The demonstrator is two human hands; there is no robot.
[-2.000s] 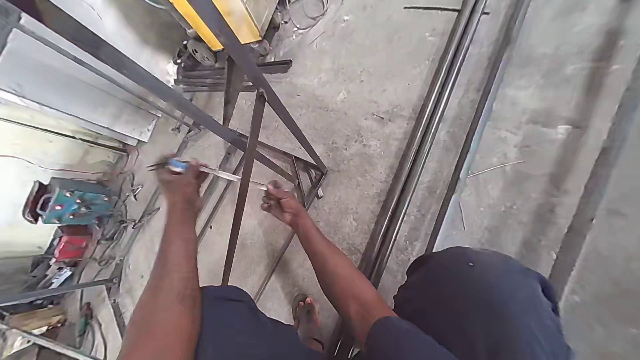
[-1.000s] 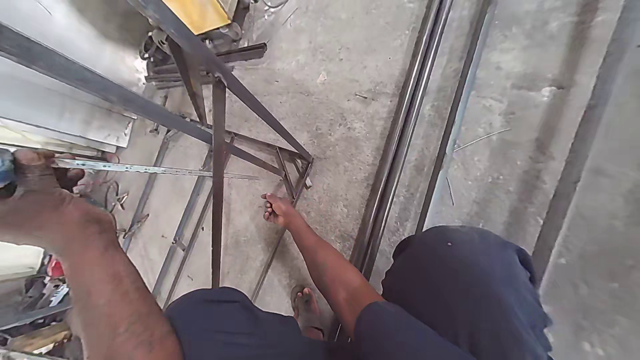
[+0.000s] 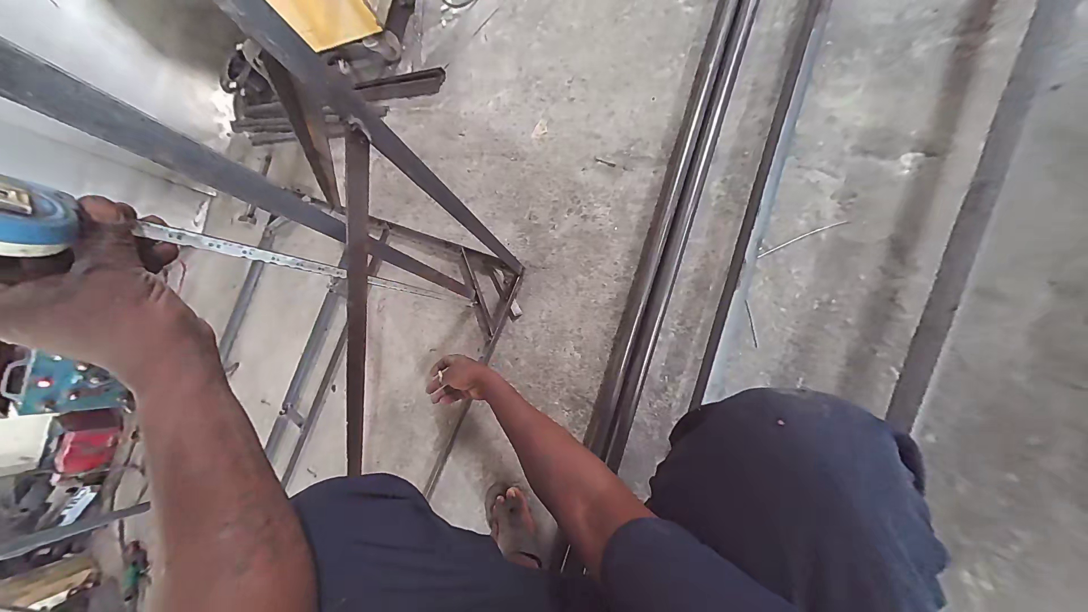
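Note:
My left hand (image 3: pixel 110 280) grips a blue tape measure (image 3: pixel 38 221) at the left edge of the view. Its metal blade (image 3: pixel 246 251) runs out to the right, past an upright dark metal bar (image 3: pixel 357 297), and thins out near the corner of a welded metal frame (image 3: pixel 425 191). My right hand (image 3: pixel 457 379) hangs below that corner with its fingers curled; a small pale thing shows at the fingers, too small to name. It does not touch the blade.
Long metal tubes (image 3: pixel 680 195) lie on the concrete floor to the right, with flat bars beyond. A yellow object (image 3: pixel 327 21) and stacked metal lengths (image 3: pixel 408 85) stand at the top. A teal machine (image 3: pixel 68 382) and a red box (image 3: pixel 87 449) are at lower left. My foot (image 3: pixel 514 523) is below my right hand.
My left hand has moved left with the tape measure, and more blade shows. My right hand, near the blade's end two seconds ago, is now apart from it. The view has shifted somewhat.

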